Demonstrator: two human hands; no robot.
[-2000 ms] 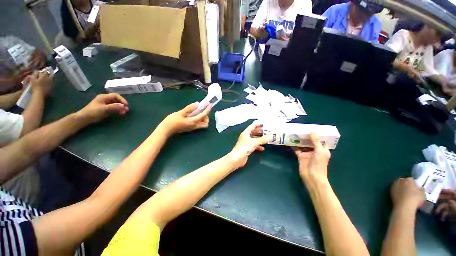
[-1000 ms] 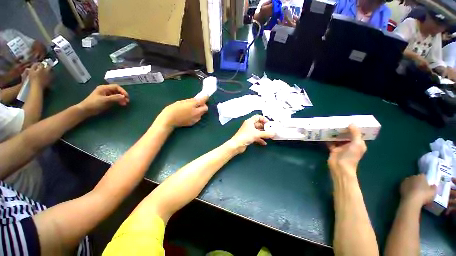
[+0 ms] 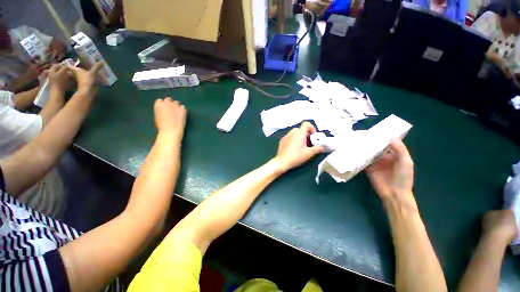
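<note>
My right hand [image 3: 393, 171] holds a long white carton [image 3: 368, 149], tilted, its near left end open with a flap hanging down. My left hand [image 3: 297, 147] is just left of the carton, at the front edge of the leaflet pile [image 3: 342, 102]. Its fingertips are closed on a small white piece [image 3: 323, 141]; whether this is a slip or a wrapped product I cannot tell. A white wrapped bundle [image 3: 288, 114] lies at the left side of the pile.
Another white bundle [image 3: 233, 110] lies on the green table [image 3: 228, 165]. A neighbour's fist [image 3: 170, 114] rests left of it. White cartons [image 3: 165, 78] lie farther left. Behind are a brown cardboard box [image 3: 171, 17], a blue bin [image 3: 281, 52], cables and black boxes [image 3: 430, 51]. Another person's hand [image 3: 499, 227] is at right.
The carton has turned in my right hand, its open end now towards me. My left hand has come off it. The left neighbour has laid down a white bundle and reached towards an upright carton.
</note>
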